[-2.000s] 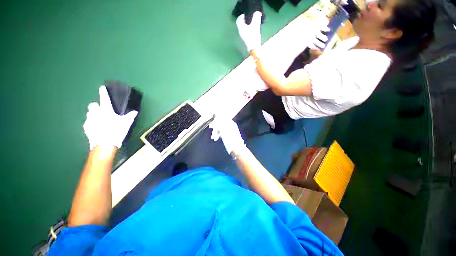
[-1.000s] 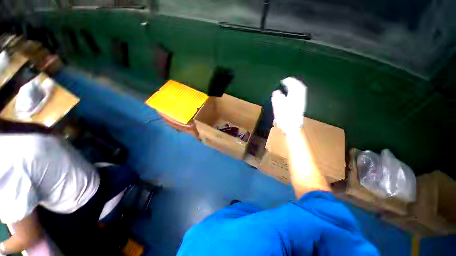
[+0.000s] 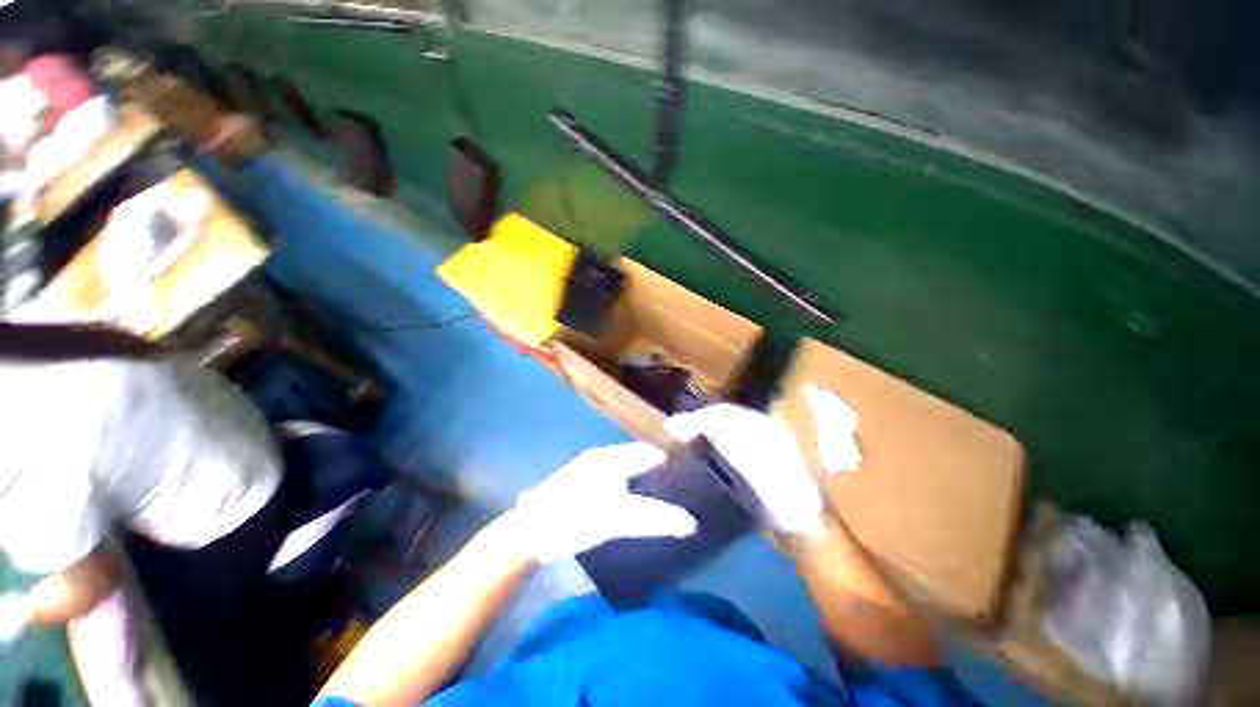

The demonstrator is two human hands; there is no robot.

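Note:
A black box unit (image 3: 670,532) is held low in front of my body, between my two white-gloved hands. My left hand (image 3: 594,504) lies along its left and upper side with the fingers across it. My right hand (image 3: 760,463) grips its upper right edge. The unit is a little blurred, and its underside is hidden.
An open carton (image 3: 691,325) with dark pieces, a yellow ribbed tray (image 3: 511,276) and a closed carton (image 3: 912,470) with a white glove or cloth (image 3: 833,428) stand beside the green belt (image 3: 884,235). Black units lie on the belt. A person in white (image 3: 166,442) is at left.
The view has turned from the tray belt to the cartons. My left hand has come back into view, and both hands now hold a black unit. My right hand has moved down from over the belt.

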